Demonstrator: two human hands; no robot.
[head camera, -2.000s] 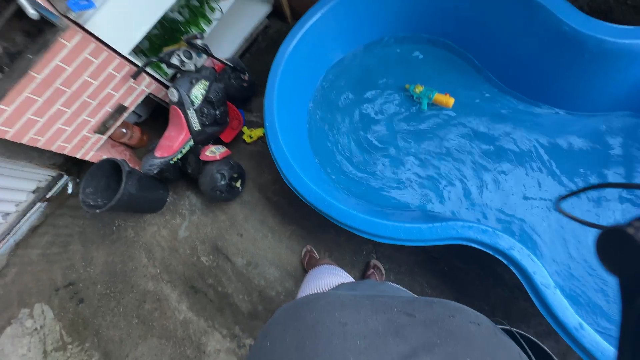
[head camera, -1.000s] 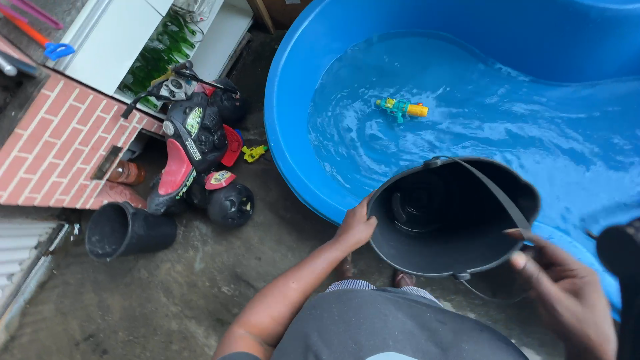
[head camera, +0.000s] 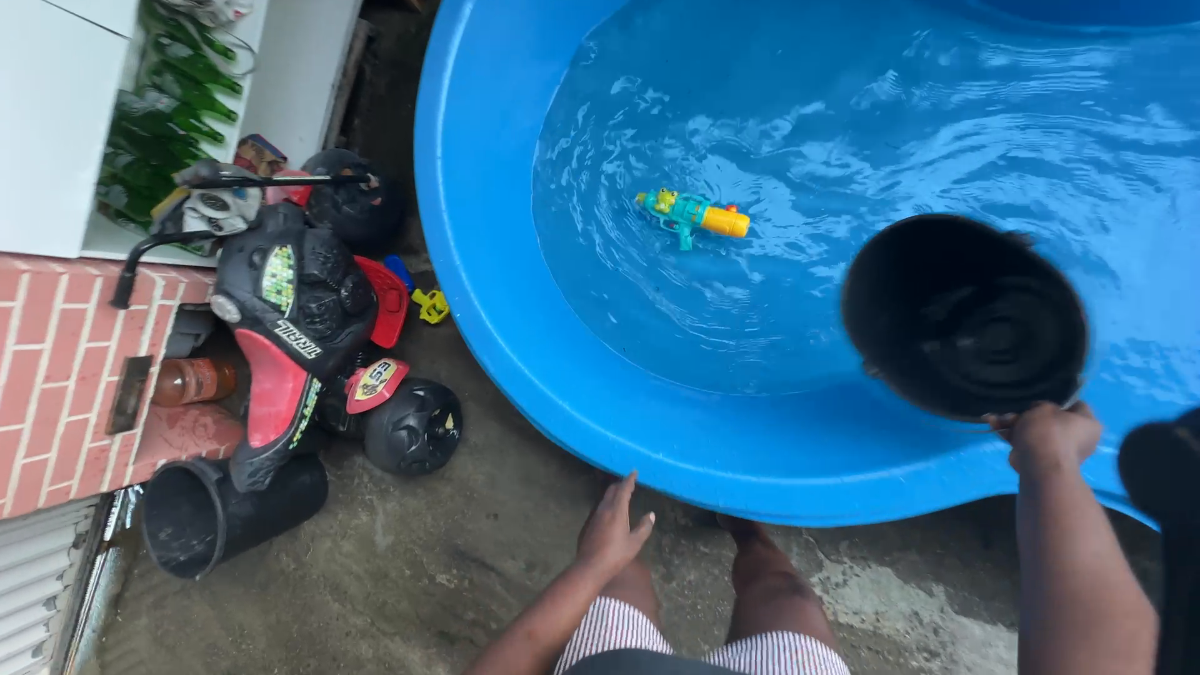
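A black plastic bucket (head camera: 966, 319) is in my right hand (head camera: 1055, 436), which grips its near rim. The bucket's mouth faces up toward the camera, over the right part of a blue plastic pool (head camera: 750, 483) with water in it. My left hand (head camera: 614, 530) holds nothing; its fingers are apart, just beside the pool's near rim. A teal and yellow toy water gun (head camera: 694, 217) floats in the pool, left of the bucket. Whether the bucket's base touches the water I cannot tell.
Left of the pool stands a black and red toy ride-on quad bike (head camera: 309, 319). A second black bucket (head camera: 234, 516) lies on its side by a brick-patterned wall (head camera: 66, 375). Green glass bottles (head camera: 173, 112) fill a white compartment. A yellow toy (head camera: 431, 306) is on the floor.
The bucket, held with both hands near the pool's near edge a second ago, is now farther over the pool in my right hand alone. My left hand has let go of its rim.
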